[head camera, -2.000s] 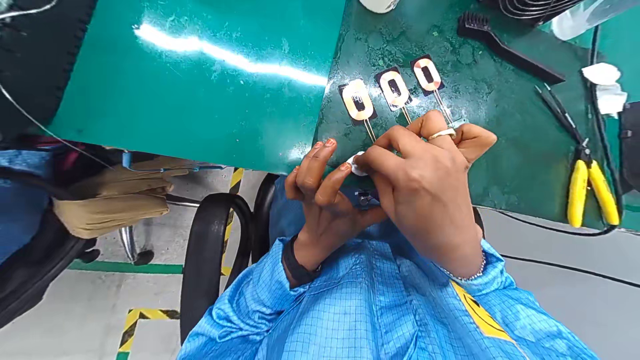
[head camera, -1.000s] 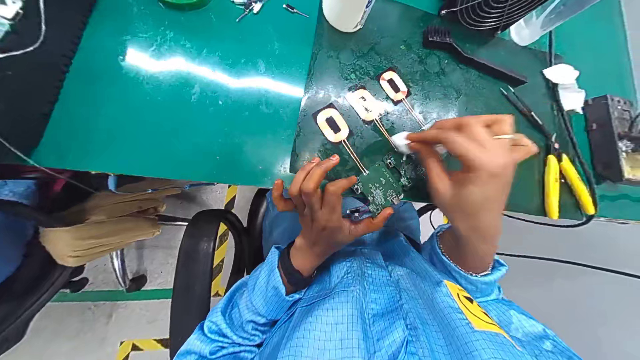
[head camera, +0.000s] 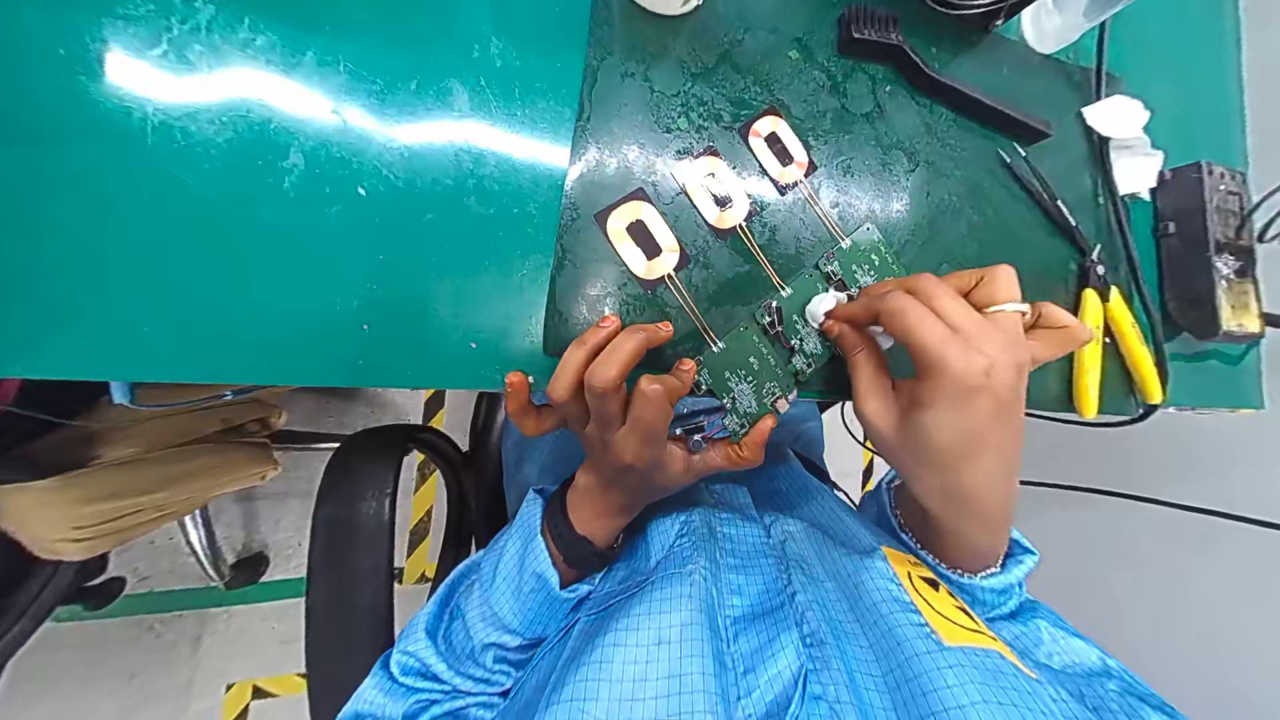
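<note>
Three green circuit boards lie side by side at the mat's front edge: a left board (head camera: 750, 372), a middle board (head camera: 808, 335) and a right board (head camera: 868, 262). Wires join each one to a copper coil on a black backing: the left coil (head camera: 622, 222), the middle coil (head camera: 705, 183) and the right coil (head camera: 762, 138). My left hand (head camera: 640, 405) holds the left board by its near edge, between thumb and fingers. Between thumb and fingertips, my right hand (head camera: 940, 350) pinches a white wad (head camera: 824, 306) against the middle board.
To the right on the green mat (head camera: 650, 120) are a black brush (head camera: 940, 85), tweezers (head camera: 1045, 195), yellow-handled cutters (head camera: 1120, 345), white wipes (head camera: 1130, 140) and a black box-shaped device (head camera: 1208, 250). A black cable runs behind the cutters. A chair (head camera: 350, 540) stands at lower left.
The coils, bunched over the hands two seconds ago, now lie with their boards uncovered. My right hand has brought the white wad down onto the middle board.
</note>
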